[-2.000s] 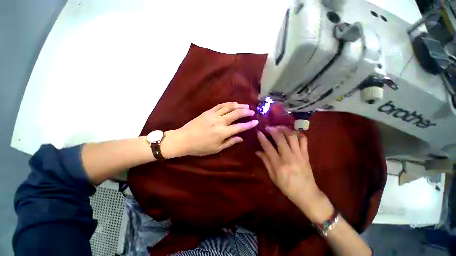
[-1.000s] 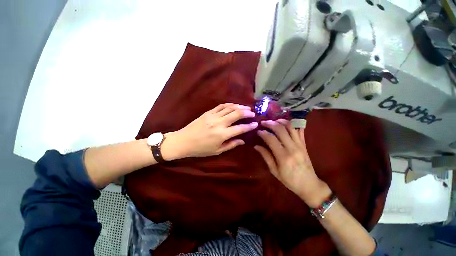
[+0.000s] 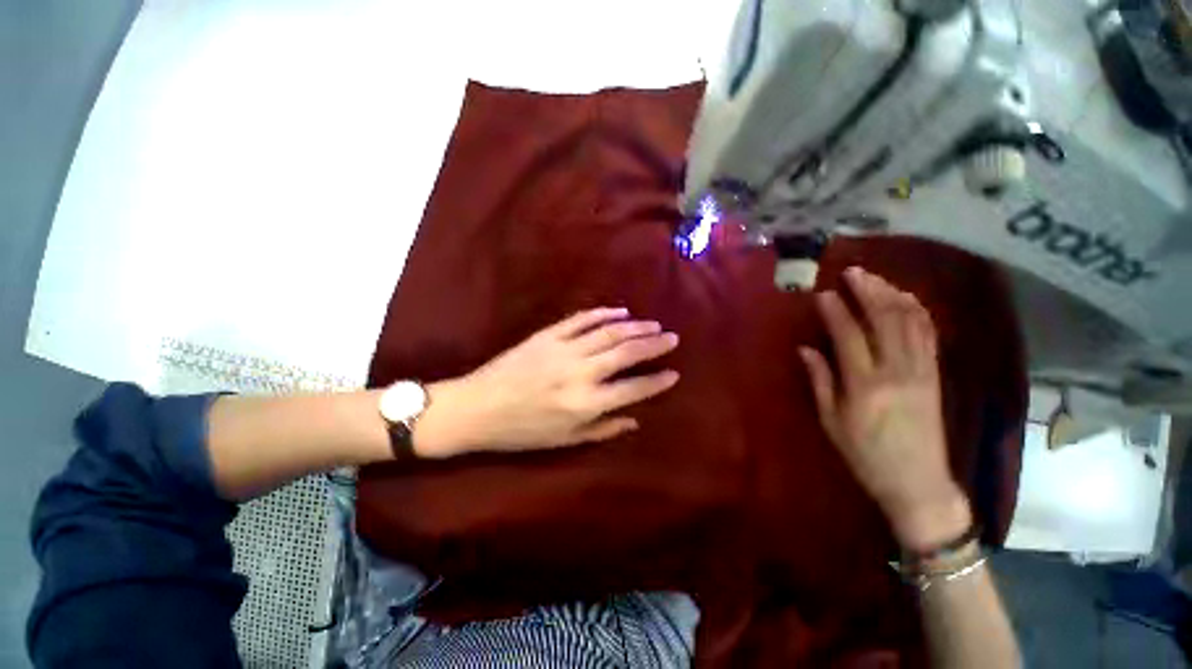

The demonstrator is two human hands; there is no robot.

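Note:
The red-brown garment cloth (image 3: 523, 248) lies spread over the machine bed and hangs over the wearer's lap. It passes under the needle area of the white sewing machine (image 3: 915, 144), where a violet-white needle light (image 3: 699, 229) glows. My left hand (image 3: 575, 379) lies flat on the cloth, fingers slightly apart, below and left of the needle. My right hand (image 3: 882, 379) rests on the cloth to the right, below the machine head, fingers apart. Neither hand visibly pinches the cloth. The presser foot is not clear in the glare.
The white table (image 3: 235, 170) extends behind and left of the cloth, with ruler-like marks along its front edge. A perforated grey panel (image 3: 277, 555) is at lower left. A small tan piece (image 3: 1060, 426) is right of the bed. Striped clothing (image 3: 562, 638) shows below the cloth.
My right hand has moved right, away from the needle and from my left hand. My left hand sits slightly lower, farther from the needle. The cloth's back edge appears higher in view.

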